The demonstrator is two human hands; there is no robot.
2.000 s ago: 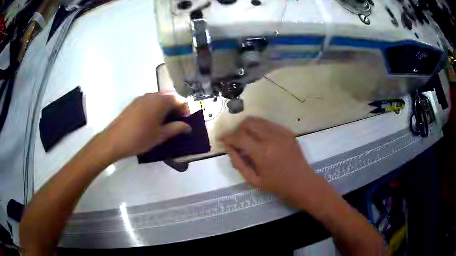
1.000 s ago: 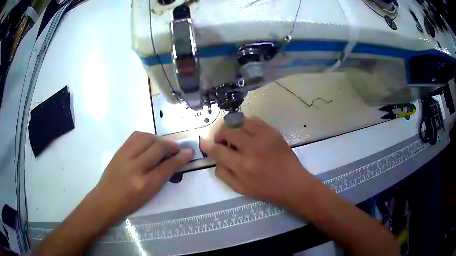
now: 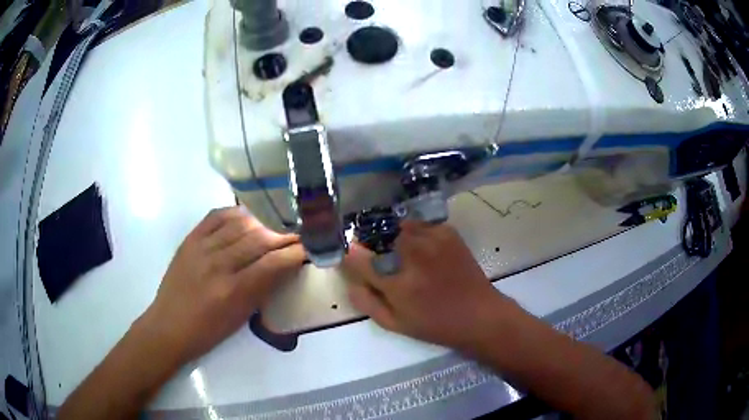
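Observation:
The white sewing machine head with a blue stripe (image 3: 493, 90) covers the needle area. My left hand (image 3: 234, 267) is left of the presser area, fingertips reaching under the head. My right hand (image 3: 423, 279) is just right of the needle area, beside a small grey knob (image 3: 385, 262). The small cut piece is hidden by the head and my fingers; only a dark sliver may show by my left fingertips, so I cannot tell how each hand holds it. A dark square stack (image 3: 75, 242) lies left of the machine.
Yellow-and-black snips (image 3: 649, 209) and black-handled scissors (image 3: 700, 217) lie at the right. A loose thread (image 3: 505, 207) lies on the beige bed. The ruler strip (image 3: 632, 287) runs along the table's front edge.
The piece turned from dark side to pale side between the earlier frames. Both hands have since moved closer in under the head, hiding it. The view has shifted, showing more of the machine's top.

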